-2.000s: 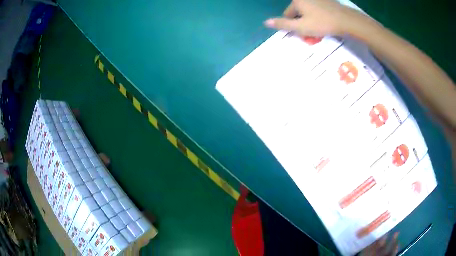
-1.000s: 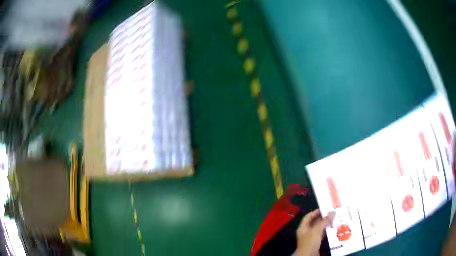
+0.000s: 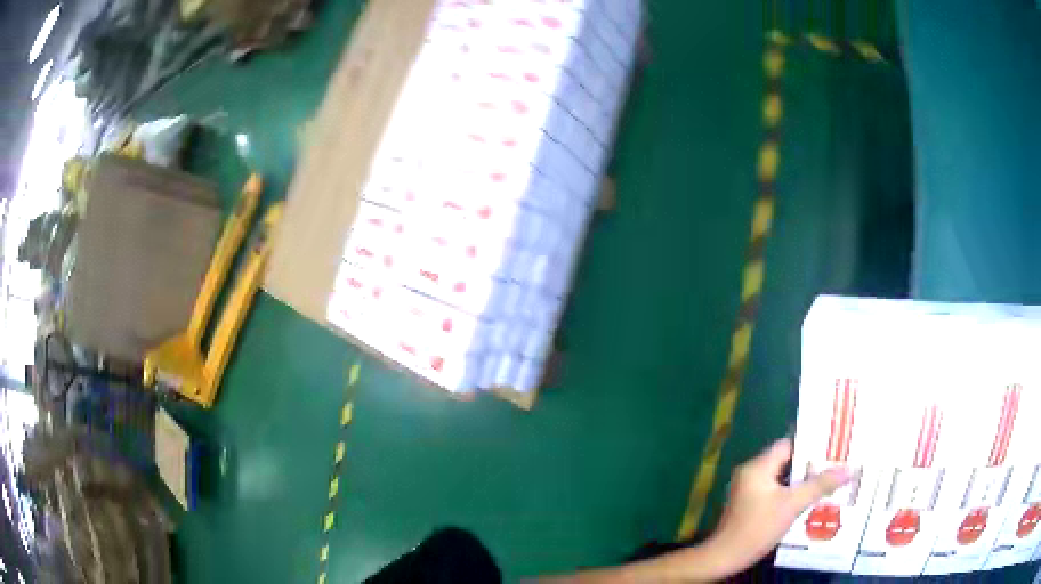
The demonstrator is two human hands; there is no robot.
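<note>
A row of several white product boxes with orange-red round logos and stripes stands side by side at the lower right, cut off by the right edge. My left hand grips the near left end of the row, its thumb on the printed face and its fingers behind the end box. My right hand is out of the picture. The boxes overlap the teal-green workbench; whether they touch it is hidden.
A box stack lies on a brown cardboard sheet on the green floor. A yellow pallet jack and a brown cardboard piece are at the left. Yellow-black tape runs between stack and bench.
The view has turned left, so the box stack now shows near the middle. The box row has left its earlier place along the bench and shows at the lower right, in my left hand's grip.
</note>
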